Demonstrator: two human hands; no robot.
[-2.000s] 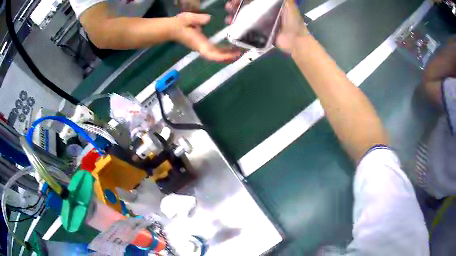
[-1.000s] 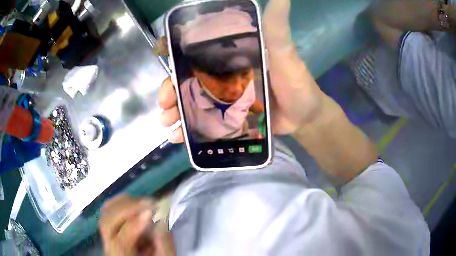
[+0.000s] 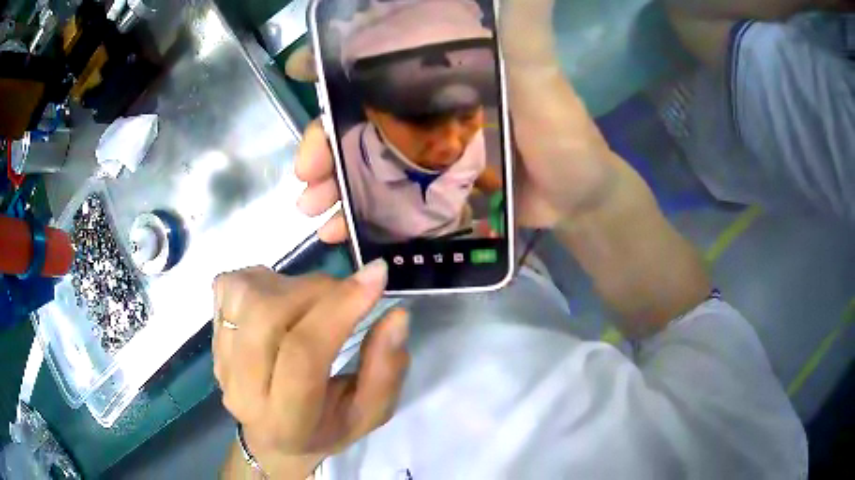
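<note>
A white-edged smartphone (image 3: 427, 159) with a lit screen stands upright at the top centre. Its screen shows a person in a cap, with a row of small icons and a green button below. My right hand (image 3: 544, 150) holds it, fingers round its left edge and palm along its right. My left hand (image 3: 305, 352), with a ring and a bracelet, holds nothing. Its index fingertip is at the screen's lower left corner, touching or just short of it. Its thumb is apart from the index finger.
On the left, a silver machine plate (image 3: 234, 187) bears a round fixture (image 3: 157, 242), small metal parts (image 3: 108, 281) in a clear tray (image 3: 80, 361) and a crumpled white wipe (image 3: 127, 142). A red-orange syringe (image 3: 33, 247) is at the left edge. Another person's sleeve (image 3: 797, 103) is upper right.
My left hand has moved up from the bottom edge to the phone's lower left corner. The phone sits slightly higher in view. Earlier, it was farther off beside another pair of hands.
</note>
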